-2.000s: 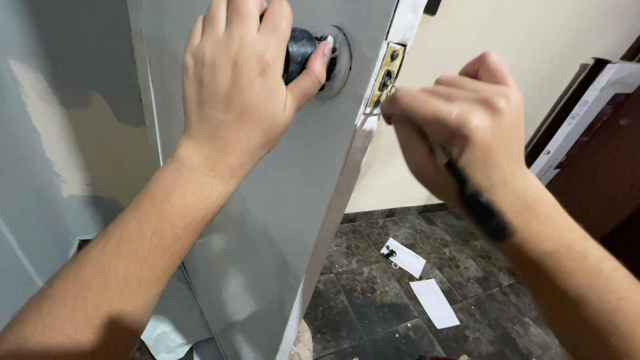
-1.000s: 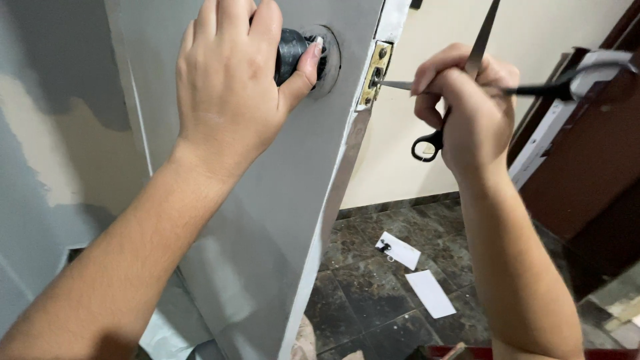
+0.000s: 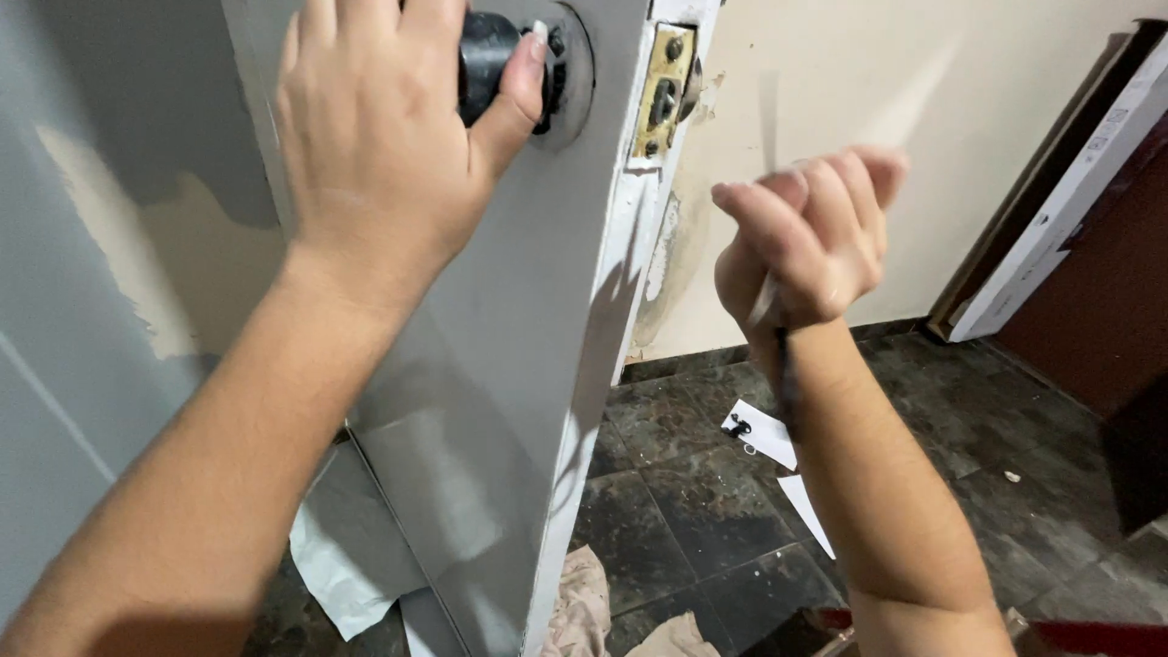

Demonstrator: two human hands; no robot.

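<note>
My left hand (image 3: 383, 119) is wrapped around a black round door knob (image 3: 488, 64) on the face of a grey door (image 3: 474, 365). A round recess with dark parts shows behind the knob. On the door's edge sits a worn brass latch plate (image 3: 662, 96) with screws and a dark latch. My right hand (image 3: 812, 233), blurred, is a little to the right of the plate and apart from it. It is closed around scissors (image 3: 771, 301), whose blades are a faint blur above the fist and whose dark handle lies by the wrist.
On the dark tiled floor (image 3: 703, 511) lie a white card (image 3: 771, 438) with small black parts on it, another white card (image 3: 805, 511) and crumpled beige cloth (image 3: 579, 593). A beige wall (image 3: 821, 82) stands behind the door. A brown door (image 3: 1086, 292) is at the right.
The scissors were spread, with a tip pointing at the latch plate, one second ago; my right hand has since turned and moved lower relative to the plate. My left hand stays on the knob.
</note>
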